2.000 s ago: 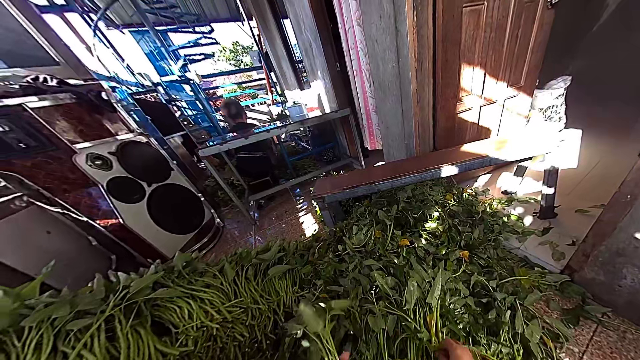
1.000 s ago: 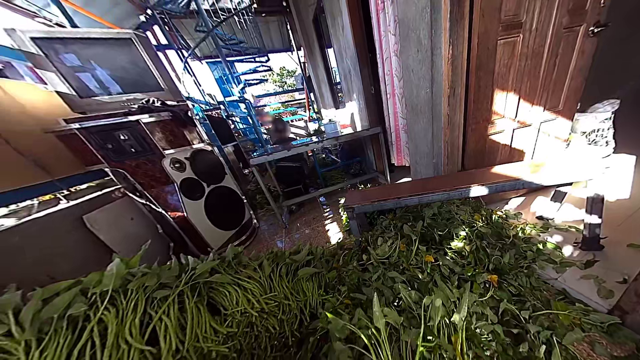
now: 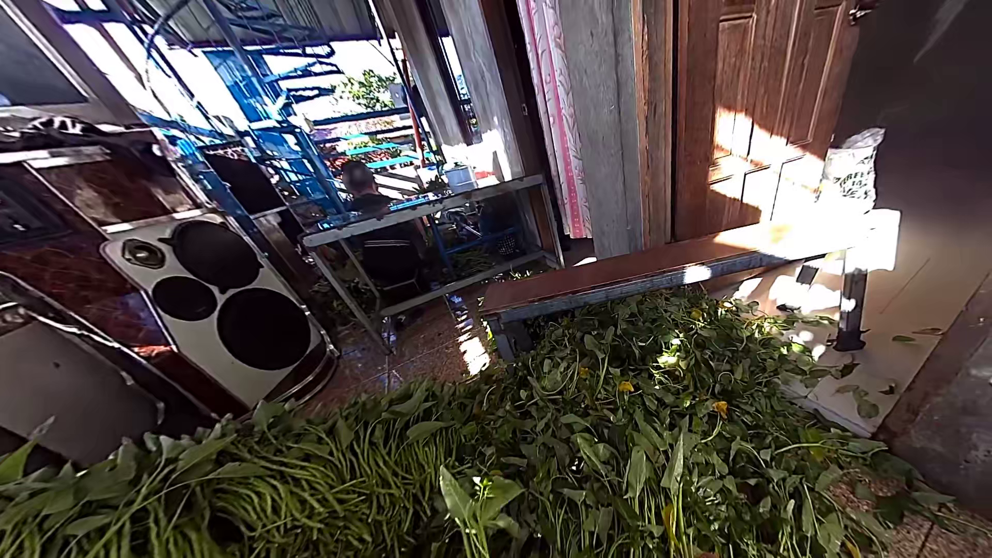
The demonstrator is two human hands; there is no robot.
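Neither of my hands shows in the head view now. A large heap of leafy green stalks (image 3: 604,418) covers the floor in front of me, with a few yellow leaves among it. At the lower left lie long green stems (image 3: 325,488) side by side, their leafy ends toward the far edge. One upright sprig with pale leaves (image 3: 480,500) stands out at the bottom middle, its lower end cut off by the frame. What holds it, if anything, cannot be seen.
A long wooden bench (image 3: 604,275) borders the heap's far side. Beyond is a metal-framed table (image 3: 426,209), with a seated person (image 3: 372,201) behind it. A large loudspeaker (image 3: 225,302) stands at left. The wooden door (image 3: 763,116) is at the back right, near a plastic bag (image 3: 851,170).
Two seconds ago fingers showed at the bottom edge among the stalks; they are out of view now. The view swung left, then back right.
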